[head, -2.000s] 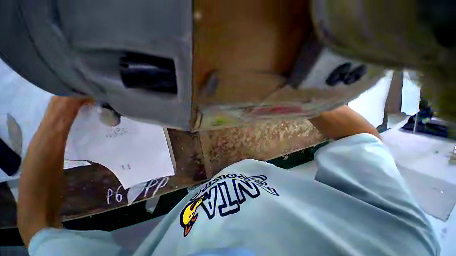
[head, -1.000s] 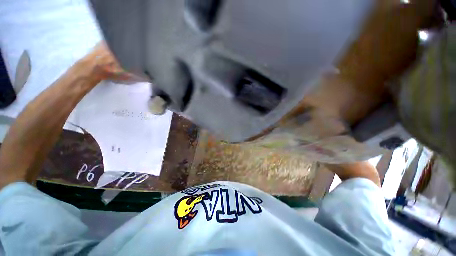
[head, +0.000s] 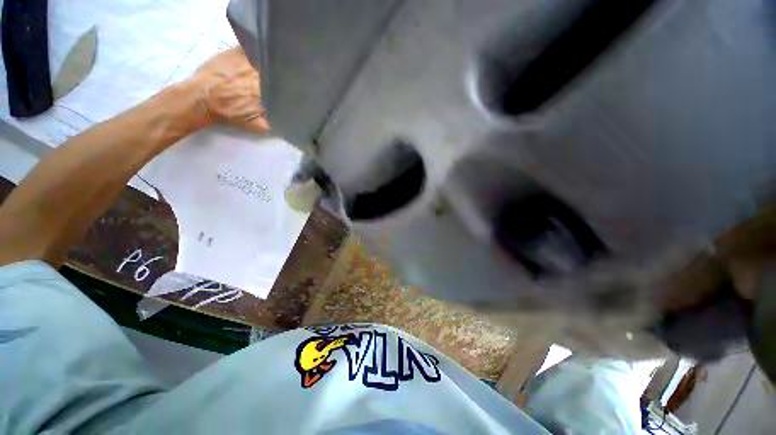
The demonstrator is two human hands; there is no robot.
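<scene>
The grey motor housing of the cutting machine (head: 408,76) fills the upper middle and right, very close and blurred. A round pale knob (head: 301,194) shows at its lower left. My left hand (head: 231,90) lies at the white marker paper (head: 230,204), its fingertips hidden behind the housing, so I cannot tell its grip. The paper has printed text and a curved left edge. My right hand is hidden behind the machine; only the sleeve (head: 587,395) shows. The blade and base plate are hidden.
A black oblong object (head: 27,59) and a grey-beige leaf-shaped piece (head: 77,64) lie on white paper at upper left. The worn brown table (head: 128,225) has chalk-like writing near its dark green edge (head: 102,297). Blurred items and a cable stand at lower right.
The machine housing has swung and moved right, looming larger. More of my left hand shows, further right in the picture. My right forearm has gone out of sight behind the machine.
</scene>
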